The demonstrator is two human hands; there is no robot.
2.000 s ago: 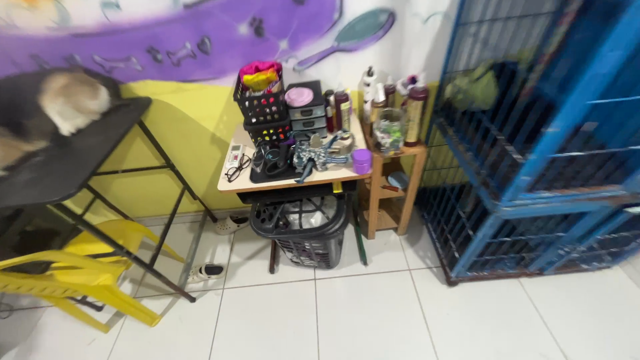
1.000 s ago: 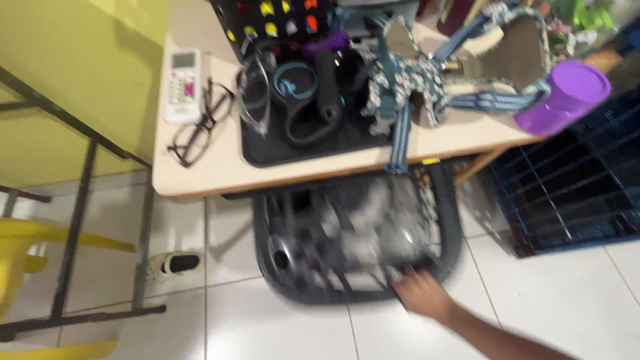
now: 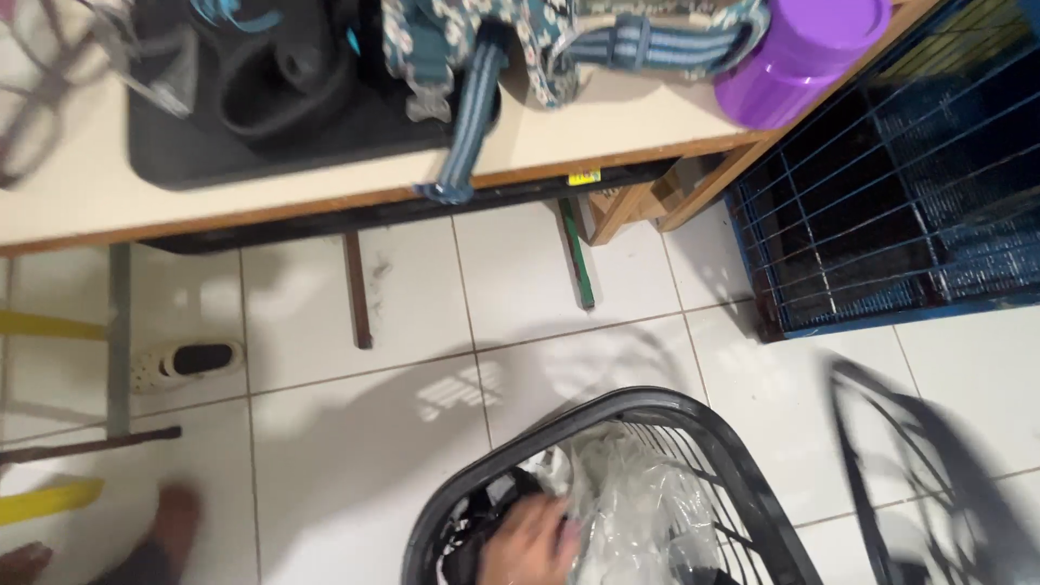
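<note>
My left hand (image 3: 528, 540), blurred, is inside a black plastic laundry basket (image 3: 650, 398) at the bottom centre of the head view. Its fingers are over dark items (image 3: 496, 496) on the left of the basket, beside crumpled clear plastic (image 3: 626, 496); whether they grip anything is unclear. A blurred black openwork frame (image 3: 849, 447), possibly the basket's lid, is tilted at the right edge. My right hand is out of view. The basket stands on the floor in front of the table.
The table (image 3: 325, 183) holds a black tray (image 3: 187, 154), a patterned harness (image 3: 475, 106) and a purple cup (image 3: 796, 65). A blue wire cage (image 3: 877, 203) is at the right. A clog (image 3: 191, 363), table legs and a bare foot (image 3: 179, 512) are at the left.
The basket has come out from under the table toward me. A hand was at its right rim; now my left hand is inside it. The black frame now shows apart at the right.
</note>
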